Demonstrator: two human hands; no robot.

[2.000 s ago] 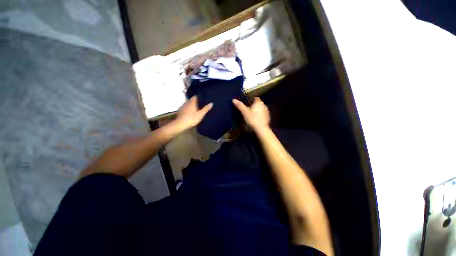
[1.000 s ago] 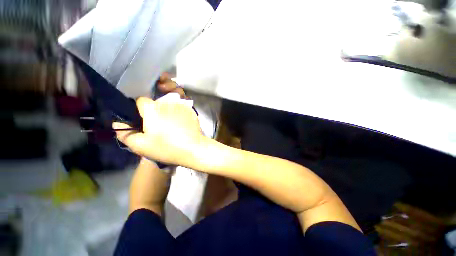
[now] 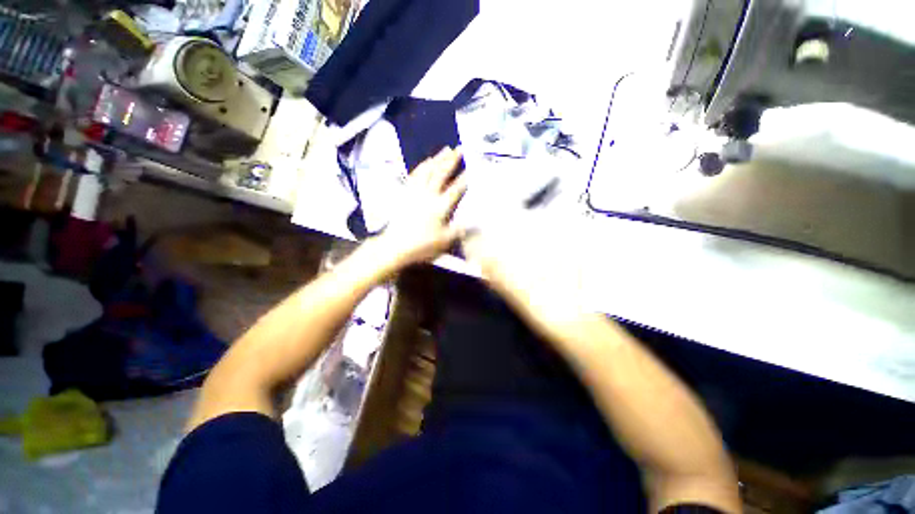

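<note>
Navy and white garment pieces [image 3: 426, 131] lie in a loose pile on the white tabletop near its front edge. My left hand [image 3: 429, 206] is on or just over the pile's near side, fingers spread; whether it grips a piece is not clear. My right hand [image 3: 502, 236] is overexposed against the white table beside my left hand, and its fingers cannot be made out. A small dark blurred thing [image 3: 543, 192] shows beyond my right hand; I cannot tell if it is held.
A sewing machine [image 3: 742, 90] stands at the right. A folded navy cloth [image 3: 391, 55] and a printed box [image 3: 291, 35] lie at the back. Another machine head [image 3: 206, 75] is at the left. A narrow wooden bin [image 3: 376, 387] with white scraps is below the table edge.
The view has swung over the tabletop. My hands have moved from holding a navy and white piece up at the left to the pile on the table.
</note>
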